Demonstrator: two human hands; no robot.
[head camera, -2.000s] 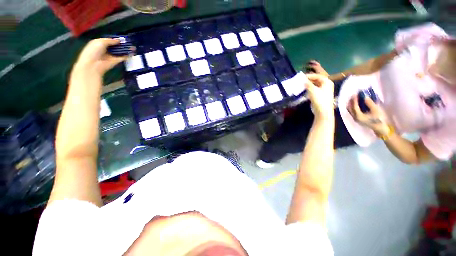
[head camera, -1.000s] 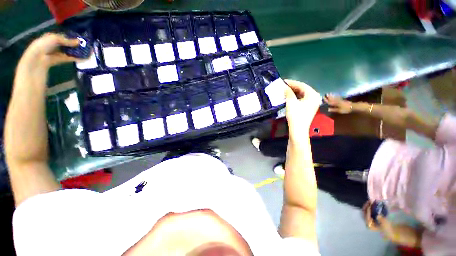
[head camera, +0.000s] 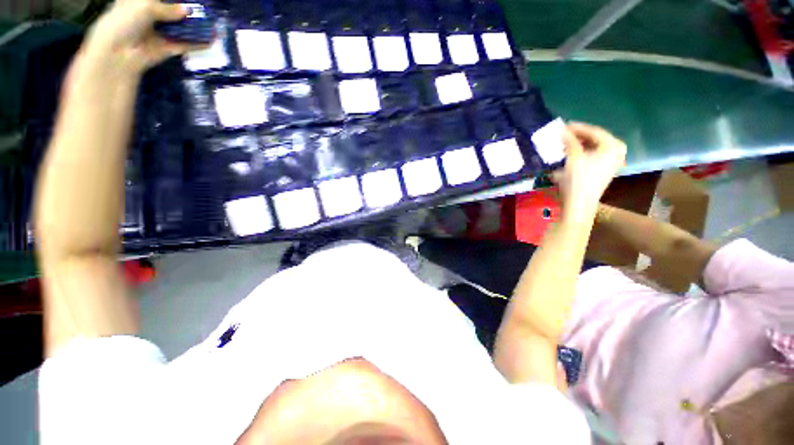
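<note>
A black tray (head camera: 383, 148) lies in front of me with rows of slots. White squares (head camera: 381, 187) fill one end of the slots in the near and far rows, and three sit in the middle row. My left hand (head camera: 126, 39) is at the tray's far left corner, holding a stack of dark keypads (head camera: 187, 24). My right hand (head camera: 594, 161) is at the near right corner, its fingertips pinching the right edge of a white square piece (head camera: 550, 142), which sits slightly tilted at the last slot.
More dark ribbed trays (head camera: 165, 165) lie left of the tray, partly behind my left arm. The green bench (head camera: 670, 104) has a metal edge. A person in a pink top (head camera: 644, 322) is at the right, beside cardboard boxes (head camera: 679, 213) and a red bin (head camera: 533, 215).
The tray and both hands sit further right in view, and dark trays now show at the left. My right hand stays at the same corner piece. The pink-clad person's arm is now behind my right wrist.
</note>
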